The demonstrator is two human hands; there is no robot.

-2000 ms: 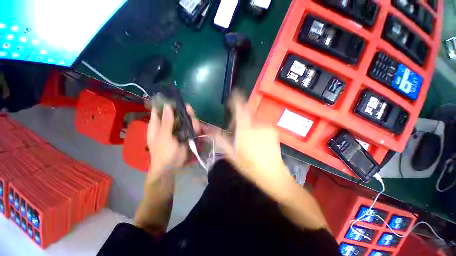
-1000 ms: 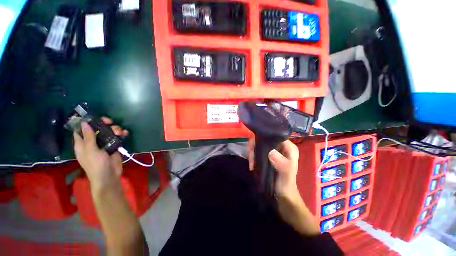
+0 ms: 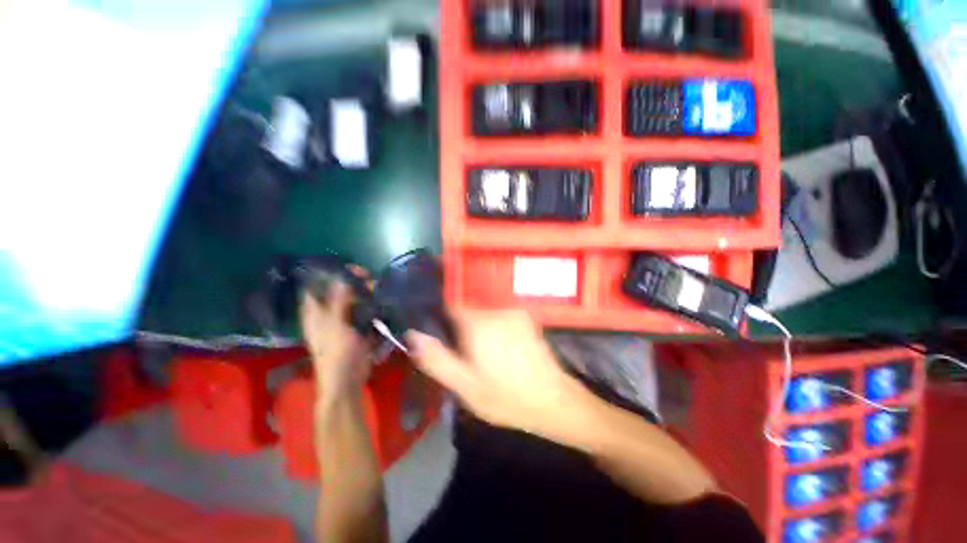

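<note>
My left hand holds a black handset at the bench's front edge, blurred. The white plug of a data cable is at the handset's near end. My right hand is beside it, on the black barcode scanner, whose wide head is close to the handset; the grip is partly hidden by the hand. Right of them the red-orange phone tray holds several black handsets, mostly back up, one showing its blue front. Another handset lies tilted across the tray's lower pocket with a white cable plugged in.
White-labelled black units lie on the green bench at left. A label slip is in the lower tray. A mouse rests on a pale pad at right. Monitors flank the bench. Red stools and phone trays are below.
The scanner has moved left from in front of the tray to beside the left hand's handset. The camera view has shifted, so the tray appears farther right and lower.
</note>
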